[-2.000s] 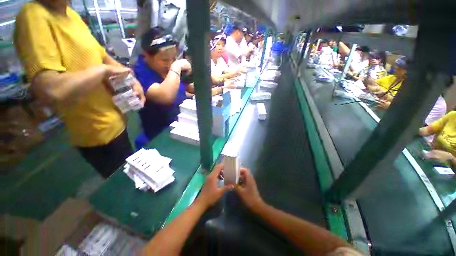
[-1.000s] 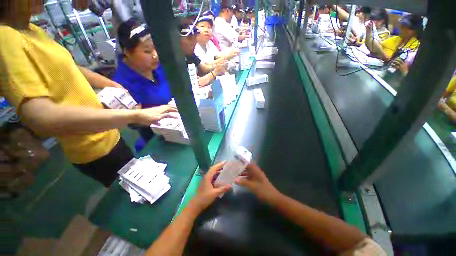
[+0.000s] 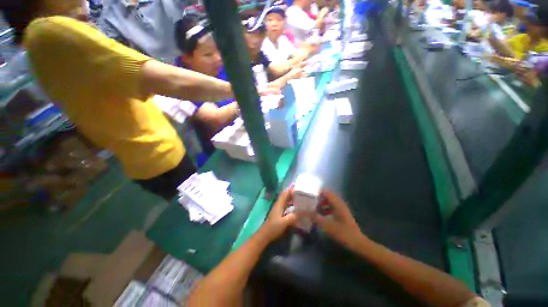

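A white product box (image 3: 306, 193) is held upright between my two hands above the dark conveyor belt (image 3: 384, 180), one end towards me. My left hand (image 3: 282, 216) grips its left side. My right hand (image 3: 336, 217) is at its right side, fingers bent against it. The lower part of the box is partly covered by my fingers and blurred. More white boxes lie further up the belt, the nearest one (image 3: 344, 111) at its left side.
A pile of white leaflets (image 3: 205, 196) lies on the green side table (image 3: 174, 231). A green post (image 3: 243, 84) slants up at the table's edge. A blue bin (image 3: 282, 123) stands behind it. A carton with white boxes (image 3: 171, 277) is at lower left. A yellow-shirted person (image 3: 102, 90) reaches across the table.
The held box has turned from a tilted, broad-side view to end-on. The view has shifted, and the yellow-shirted person's arm now reaches further, behind the post.
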